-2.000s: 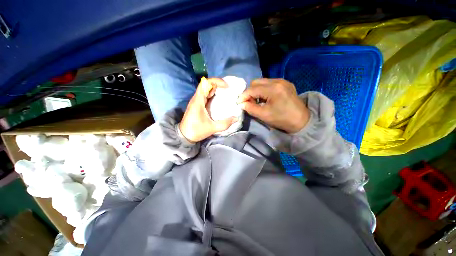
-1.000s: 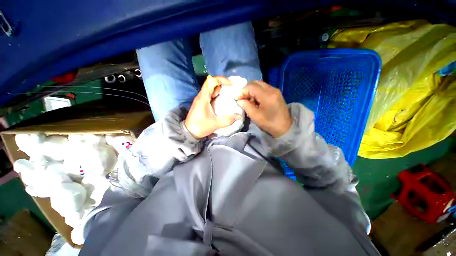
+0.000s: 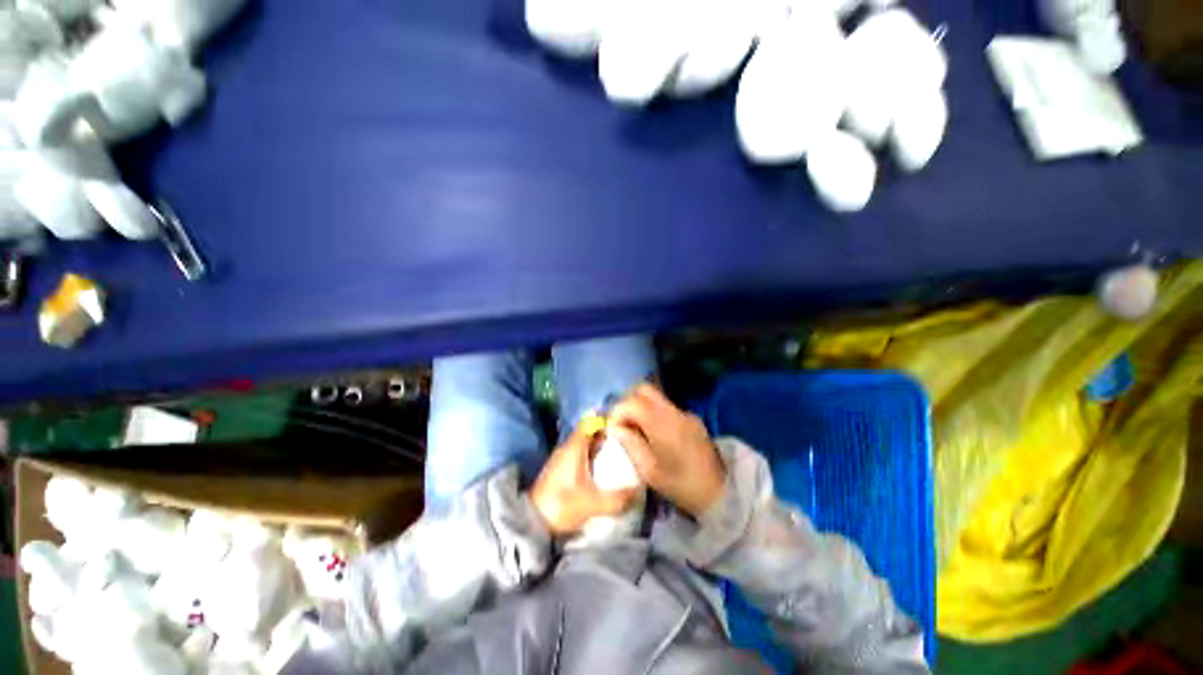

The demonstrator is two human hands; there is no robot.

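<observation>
A white plush toy piece [image 3: 614, 467] is held over the lap between both hands. My left hand [image 3: 575, 485] is wrapped around its left and lower side, with a small yellow band on a finger near the top. My right hand [image 3: 670, 451] is closed at the piece's upper right, with the fingertips against it. No needle or thread can be made out at the fingertips. The hands cover much of the piece.
The blue table [image 3: 396, 172] bears white plush pieces [image 3: 792, 86], a dark metal tool [image 3: 180, 240] and a tan-and-white lump [image 3: 71, 311]. A carton [image 3: 264, 491] of white pieces stands left. A blue basket [image 3: 844, 455] and yellow bags [image 3: 1055, 475] are right.
The view has tilted up, so the table top with its plush pieces and tools now shows. Both hands and the piece sit lower in the picture and stay close together.
</observation>
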